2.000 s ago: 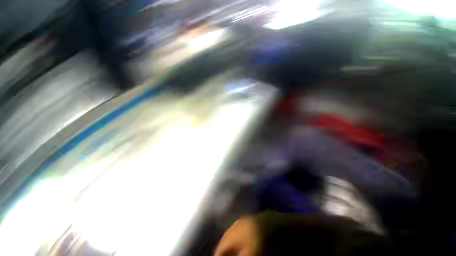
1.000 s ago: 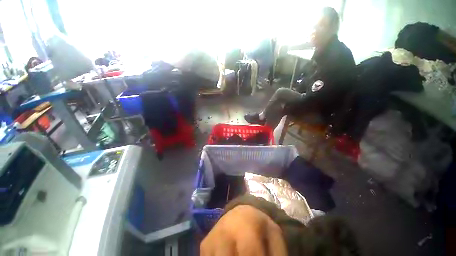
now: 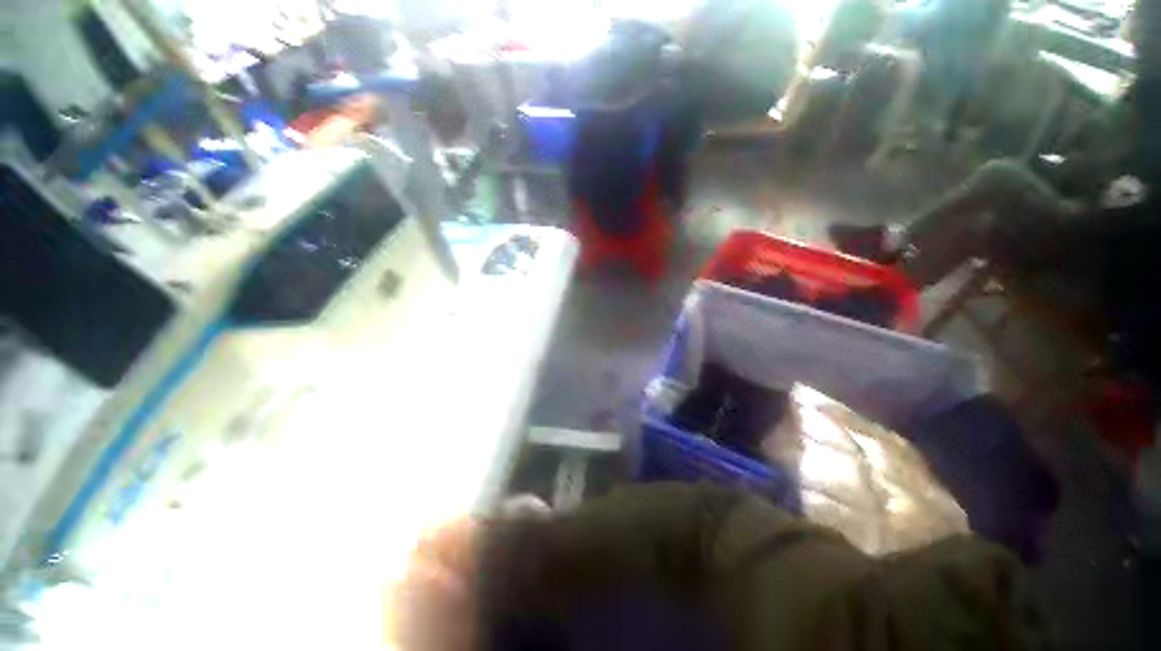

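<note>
My right hand [image 3: 436, 588] is at the bottom, blurred and washed out by glare, its sleeve reaching in from the right. Whether it holds anything cannot be told. It is at the front edge of the white machine table [image 3: 503, 382]. The cream sewing machine [image 3: 274, 369] with a blue stripe stands to the left; its needle area is lost in glare. A dark area lies under the sleeve, fabric or clothing, I cannot tell. My left hand is not in view.
Right of the table is a blue basket [image 3: 713, 460] with a pale liner [image 3: 815, 343], dark cloth and a shiny padded garment [image 3: 866, 477]. Behind it are a red basket [image 3: 907, 300] and a red stool [image 3: 624, 242]. A person's leg [image 3: 987, 210] shows at right.
The view has swung left, so the machine and table fill more of it and the baskets sit farther right. My right hand has moved left, from before the blue basket to the table edge.
</note>
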